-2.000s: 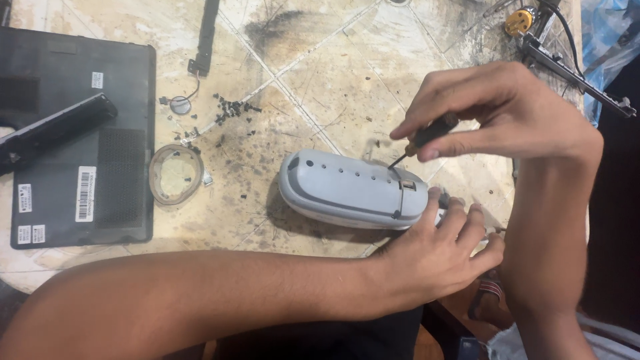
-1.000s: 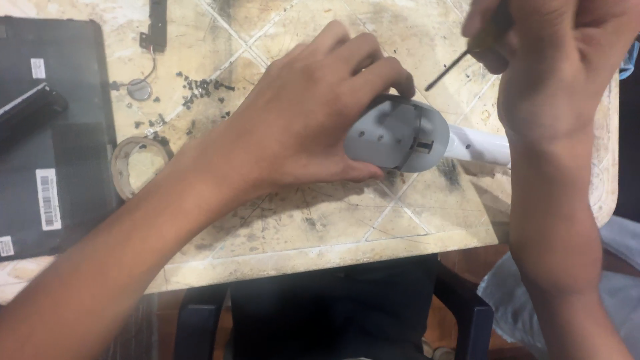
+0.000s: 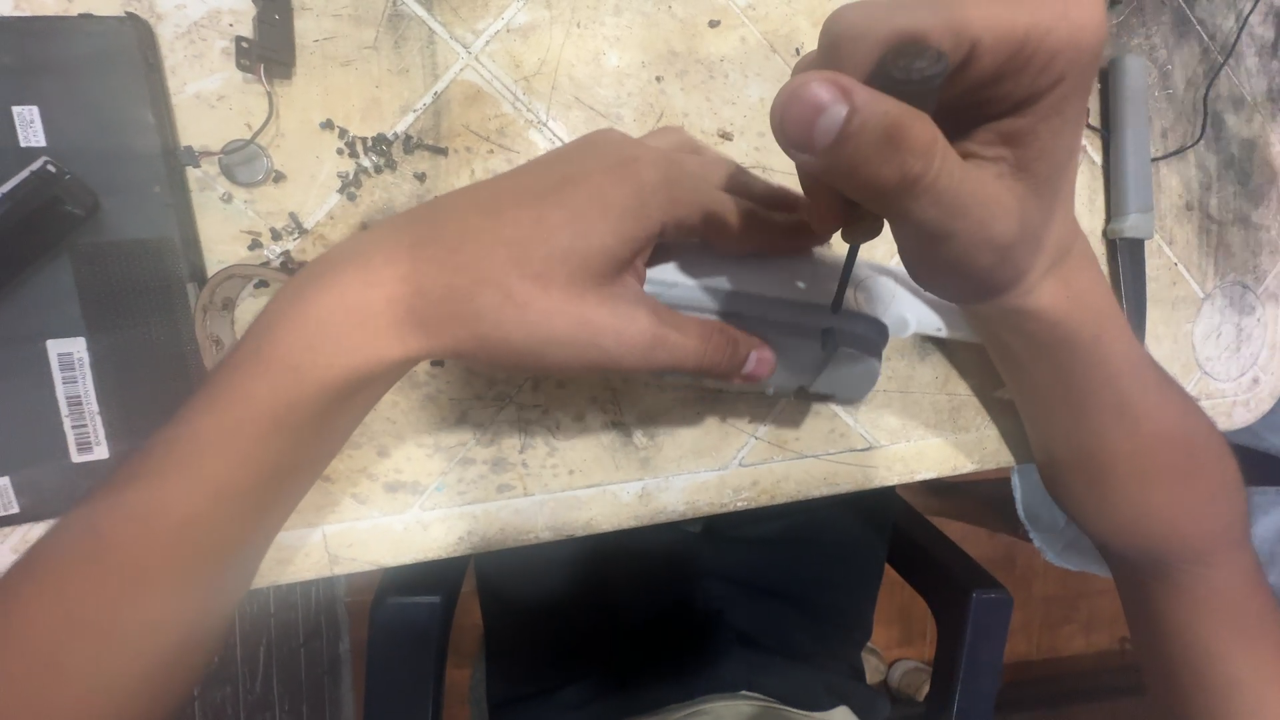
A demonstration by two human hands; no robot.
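Note:
A grey and white plastic device [image 3: 850, 372], rounded at its end, lies tilted on the table at the centre right. My left hand [image 3: 570, 260] grips it from the left, with the thumb along its near side and the fingers over its far side. In my right hand [image 3: 940, 150] is a screwdriver [image 3: 848, 275] with a dark handle, held nearly upright. The thin shaft's tip is at the seam near the device's right end; whether it touches is hard to tell. A white part [image 3: 915, 308] extends to the right of the device, partly behind my right wrist.
A dark laptop cover [image 3: 130, 330] lies at left with a black part [image 3: 40, 215] on it. Small screws [image 3: 375, 155], a coin cell on a wire [image 3: 245, 162] and a tape roll [image 3: 212, 310] lie beside it. A grey-handled knife [image 3: 1130, 150] is at right.
My right hand has brought the screwdriver from above right down to the device's end. My left hand, seen at the near right end two seconds ago, now holds the device from the left. The device is tilted differently.

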